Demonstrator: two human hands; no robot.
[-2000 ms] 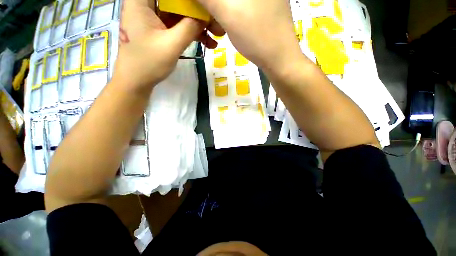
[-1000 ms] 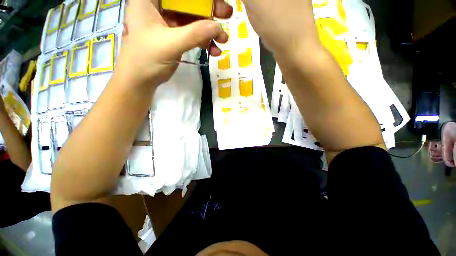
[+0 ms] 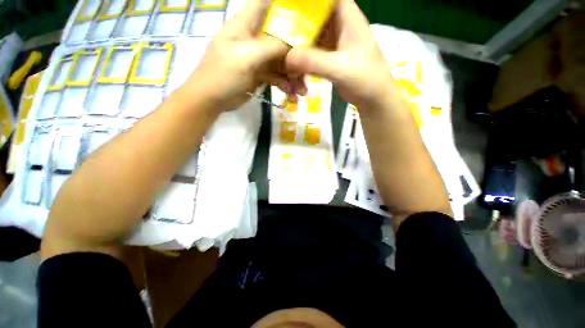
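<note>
A glossy yellow film piece [image 3: 298, 20] is held up at the top centre between both hands, cut off by the picture's top edge. My left hand [image 3: 240, 61] grips it from the left; a thin silver rim shows under that hand. My right hand [image 3: 349, 61] touches it from the right, thumb on its lower edge. How the film and the rim meet is hidden by the fingers. The sticker sheet [image 3: 301, 191] with columns of yellow rectangles lies below the hands.
Phone frame parts [image 3: 151, 64], some with yellow bands, lie in rows on white sheets at left. A waste sheet pile [image 3: 433, 138] with yellow scraps is at right. Beyond are a dark phone [image 3: 499, 186], a pink fan [image 3: 564, 234] and a brown box [image 3: 545, 70].
The view has shifted, so the bench things sit lower and the fan shows more fully. My right hand has come in beside the yellow piece, which is now tilted and held by both hands.
</note>
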